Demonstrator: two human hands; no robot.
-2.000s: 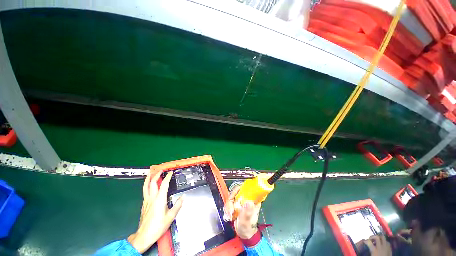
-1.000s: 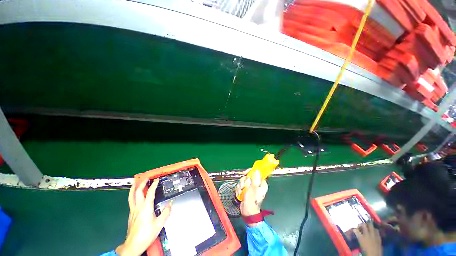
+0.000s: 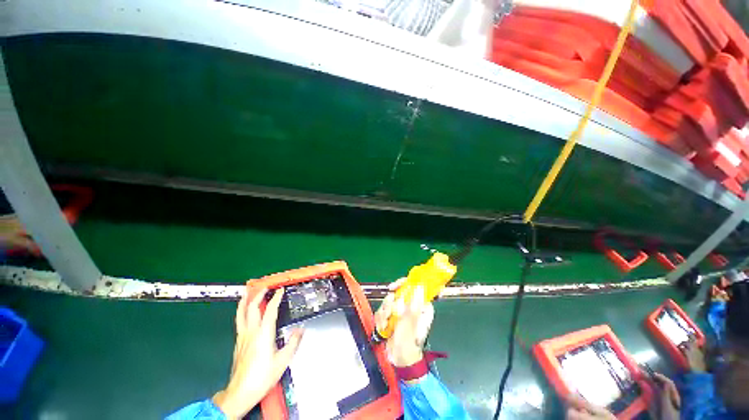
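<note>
An open tablet [image 3: 327, 361] lies in a red-orange frame [image 3: 356, 287] on the dark green bench. It shows a large pale battery and a circuit board [image 3: 312, 299] at its far end. My left hand [image 3: 261, 349] rests on the tablet's left side, thumb and fingers spread over frame and edge. My right hand [image 3: 406, 330] grips the yellow electric screwdriver [image 3: 429, 276], tilted, its lower end by the frame's right edge. The tip is too small to see. A dark red band circles my right wrist.
A yellow cord [image 3: 579, 123] and black cable [image 3: 515, 328] hang right of the screwdriver. A blue bin [image 3: 15, 349] is at left. Another framed tablet [image 3: 593, 373] lies at right, with people's hands there. Red trays [image 3: 567, 49] pile on the shelf. The green belt [image 3: 213, 250] runs behind.
Since one second ago, the screwdriver and my right hand have moved left to the frame's right edge, covering the round mesh dish seen before. My left hand stays on the tablet. The view has shifted.
</note>
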